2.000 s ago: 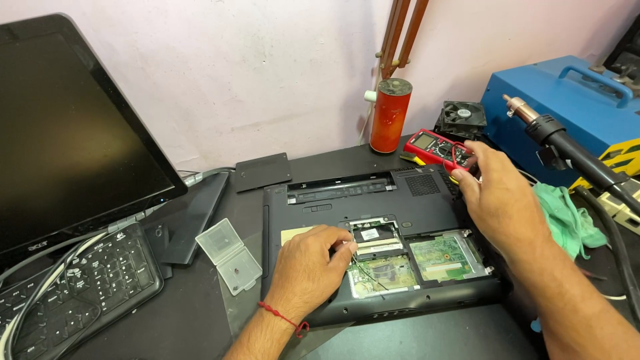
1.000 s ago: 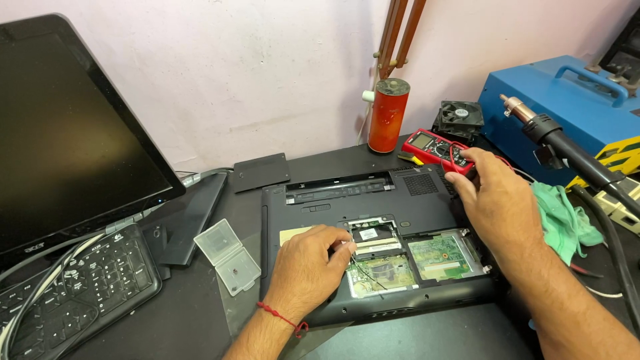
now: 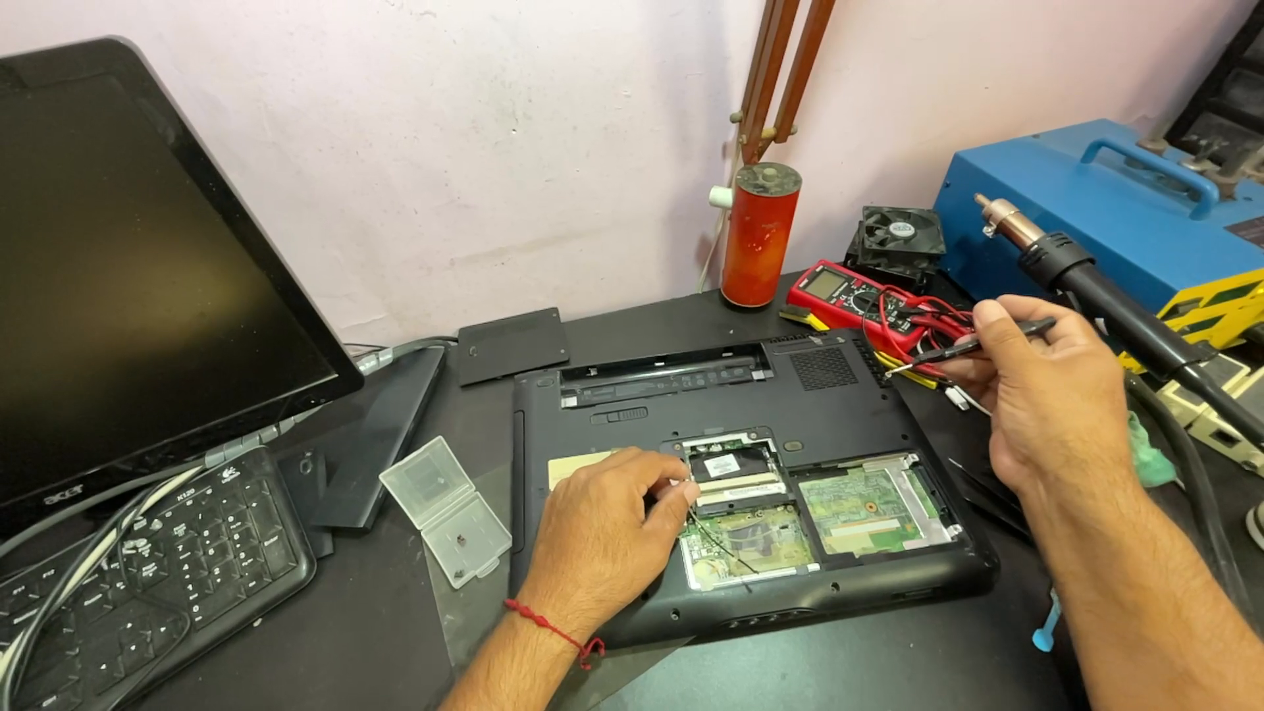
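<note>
A black laptop (image 3: 711, 415) lies bottom side up on the dark table, its compartments uncovered and green circuit board showing. My left hand (image 3: 622, 523) rests at the left edge of the middle compartment, thumb and forefinger together by thin black wires (image 3: 721, 541); whether they pinch a wire cannot be told. Above the laptop's upper right corner, my right hand (image 3: 1047, 385) holds a slim dark tool with a thin bent metal tip (image 3: 938, 355), probably tweezers or a pick. Just beyond that tip lies a red multimeter (image 3: 854, 301) with its coiled leads.
Left are a monitor (image 3: 148, 247), a keyboard (image 3: 217, 543) and an open clear plastic box (image 3: 449, 513) with small screws. Behind stand a red cylinder (image 3: 760, 237) and a small fan (image 3: 897, 237). Right are a blue machine (image 3: 1047, 188), a hot-air handpiece (image 3: 1096, 286) and a green cloth (image 3: 1150, 449).
My right hand was near the multimeter with no tool plainly visible; now a slim dark tool shows in its fingers. My left hand has stayed at the middle compartment.
</note>
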